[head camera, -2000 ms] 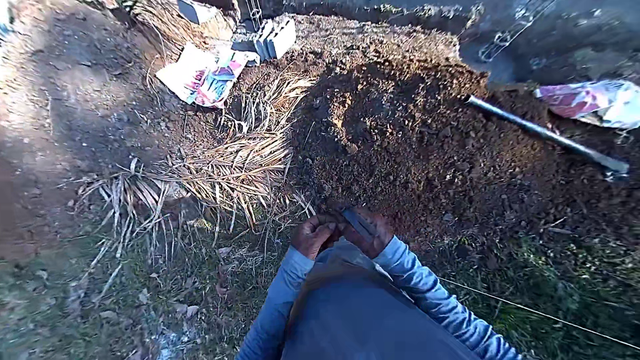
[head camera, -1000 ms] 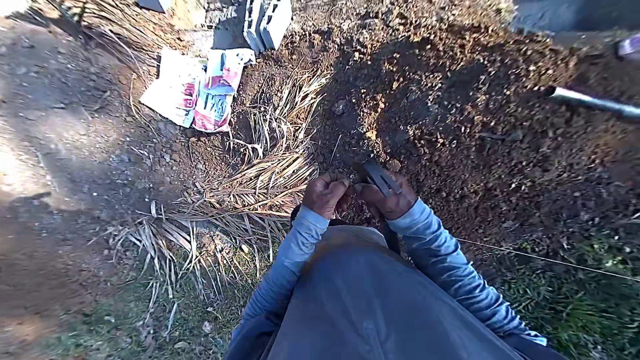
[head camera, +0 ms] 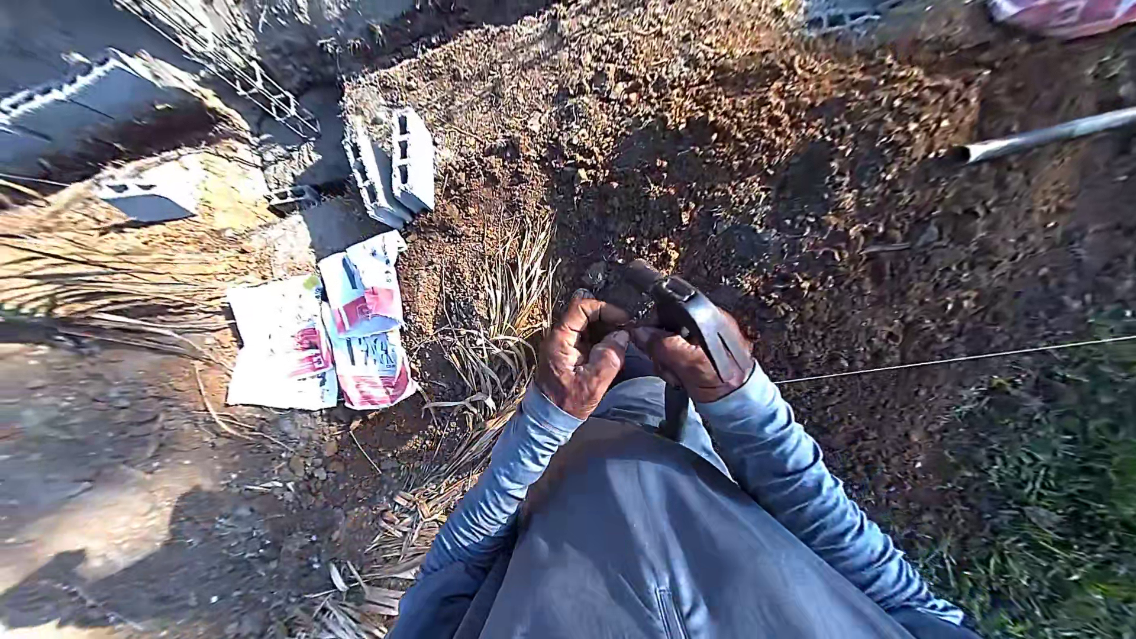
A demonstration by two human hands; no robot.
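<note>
My right hand is closed around a claw hammer, its metal head and claw lying over the back of the hand and its dark handle pointing down toward my lap. Close beside it, my left hand has its thumb and fingers bent together, with the fingertips near those of the right hand. Whether something small is pinched between the fingertips cannot be told. A thin pale string runs from near my right wrist toward the right edge.
Loose brown soil lies ahead. Left of it are dry palm leaves, printed paper sacks and hollow concrete blocks. A metal pipe lies at the upper right, and wire reinforcement at the upper left.
The view has shifted, bringing more blocks and the wire reinforcement in at the upper left. Both hands stay close together, and the hammer remains in my right hand.
</note>
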